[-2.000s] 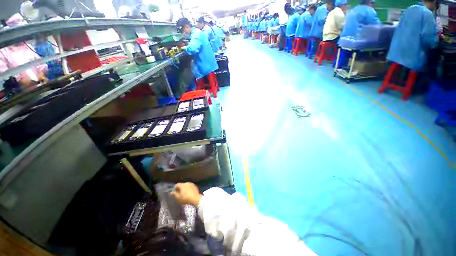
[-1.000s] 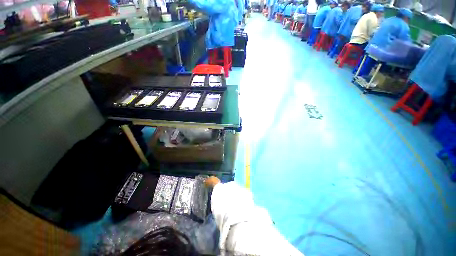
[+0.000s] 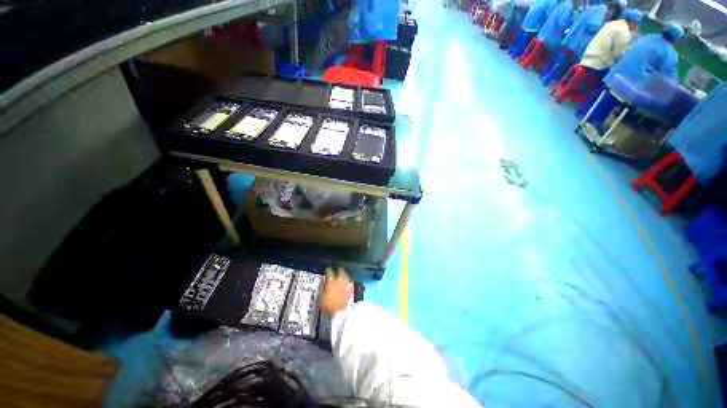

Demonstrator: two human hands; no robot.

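Note:
A black tray (image 3: 230,315) lies low in front of me, beside the cart. A crisp black-and-white module (image 3: 205,283) lies in its left slot, and the slot beside it looks dark. Two silvery, blurred bagged modules, one (image 3: 269,295) and another (image 3: 304,304), lie side by side farther right. My right hand (image 3: 337,292) is over the tray's right end, fingers bent down; whether it grips anything cannot be told. My left hand is not in the picture. A translucent plastic heap (image 3: 247,362) covers my lap, with dark hair in front of it.
A low cart (image 3: 402,183) holds black trays (image 3: 303,162) of pale-faced modules (image 3: 291,130). An open carton (image 3: 319,231) with clear plastic sits beneath. A bench edge (image 3: 151,36) hangs at upper left, a wooden panel (image 3: 48,366) at lower left. People (image 3: 638,60) sit across the blue floor.
Two seconds ago my right hand held up a silvery bag over the tray; it then moved to the tray's right end and stays there. The view has tilted down, and the plastic heap has come into view.

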